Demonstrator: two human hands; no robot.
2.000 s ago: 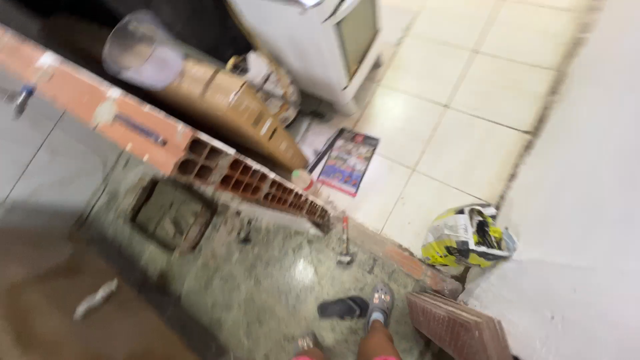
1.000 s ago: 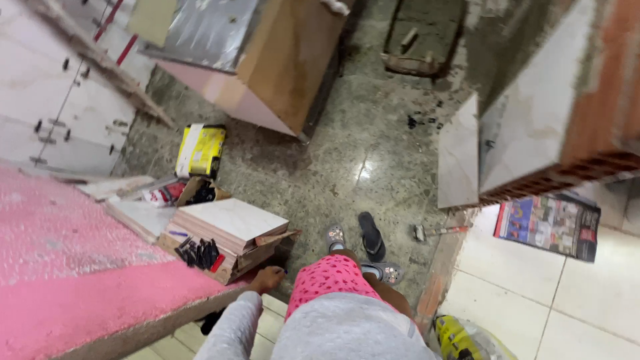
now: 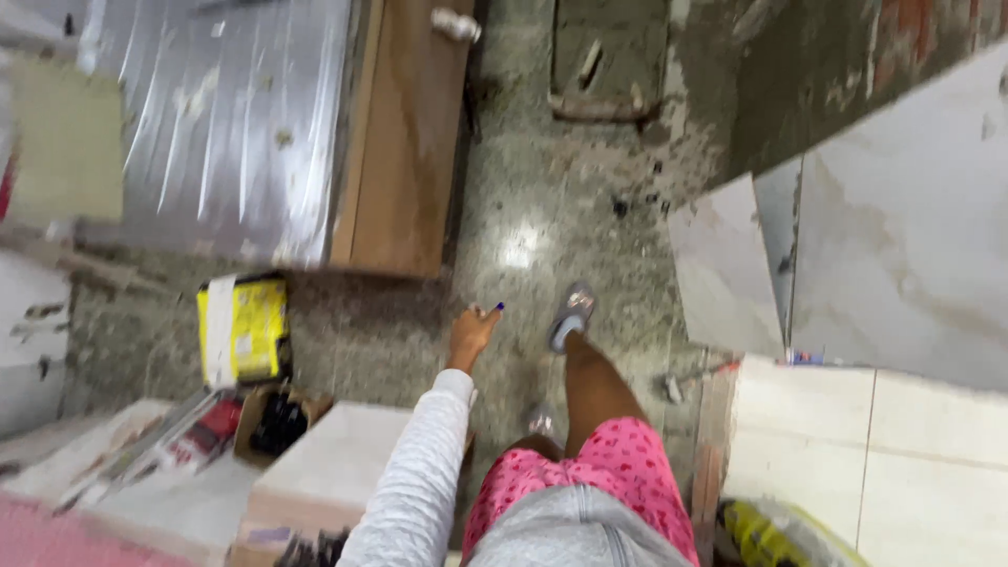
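Observation:
My left hand (image 3: pixel 472 331), in a light grey sleeve, reaches out over the greenish floor, below the corner of a wooden cabinet. Its thumb points up and right, with a small dark blue spot at the tip, and the other fingers look curled. Blur hides whether it holds anything. My right hand is out of view. To the hand's left, a yellow package with a white band (image 3: pixel 222 331) lies on the floor. Nearer me is a stack of pale tiles (image 3: pixel 339 449), beside a cardboard box with black items (image 3: pixel 279 421).
The cabinet (image 3: pixel 402 142) with a plastic-covered top stands ahead left. A recessed floor frame (image 3: pixel 606 108) is at the top. Large tiles (image 3: pixel 898 236) lean on the right. A hammer-like tool (image 3: pixel 672 387) lies by the raised threshold, near a yellow bag (image 3: pixel 764 535).
My left hand has moved from beside the tile stack out over the floor. One foot has stepped forward. The loose black sandal seen one second ago no longer shows.

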